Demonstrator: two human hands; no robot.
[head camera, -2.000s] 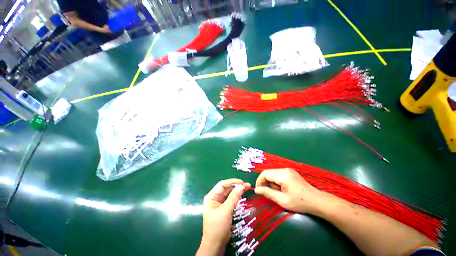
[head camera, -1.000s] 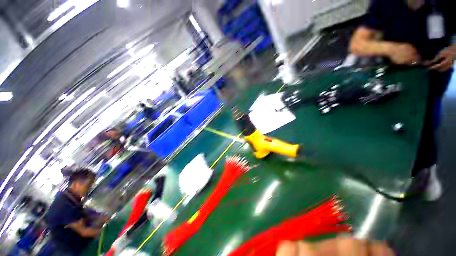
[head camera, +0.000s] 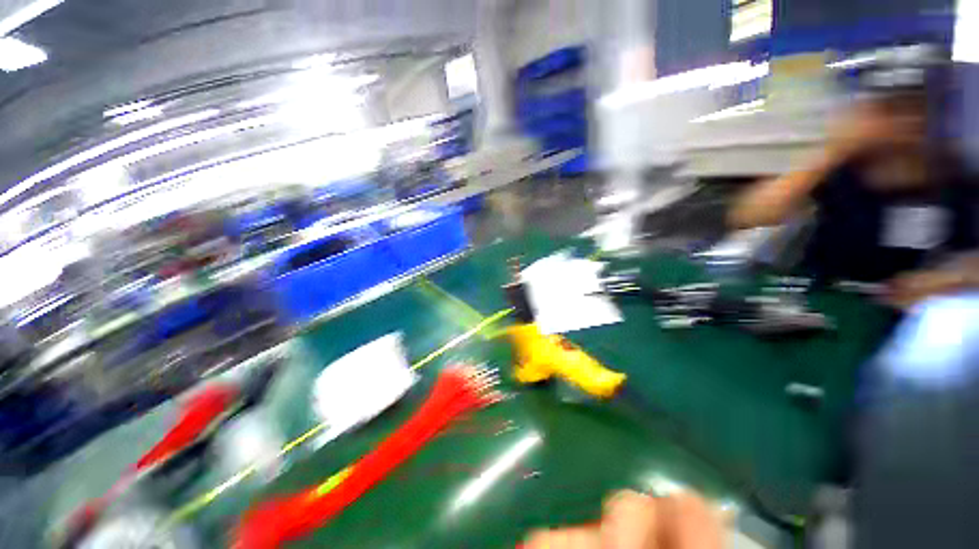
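Observation:
The whole frame is motion-blurred. The tied bundle of red lead wires (head camera: 376, 465) lies on the green table mat, with a yellow band near its middle and pale terminal tips at its upper right end. One hand, apparently my right hand (head camera: 633, 525), shows only as blurred knuckles cut off by the bottom edge; its fingertips and anything in them are hidden. My left hand is out of the picture. The loose wire pile is not in view.
A yellow heat gun (head camera: 564, 362) lies beside white paper (head camera: 569, 294). A small clear bag of white pieces (head camera: 363, 384) and another red bundle (head camera: 188, 424) lie left. Dark cable assemblies (head camera: 741, 308) lie near a person (head camera: 902, 182). A blurred grey-blue shape fills the lower right.
The camera has swung up and right from the wires, then levelled out. The hands have left the working view except for a cut-off part. The other person's arm is now raised towards the head.

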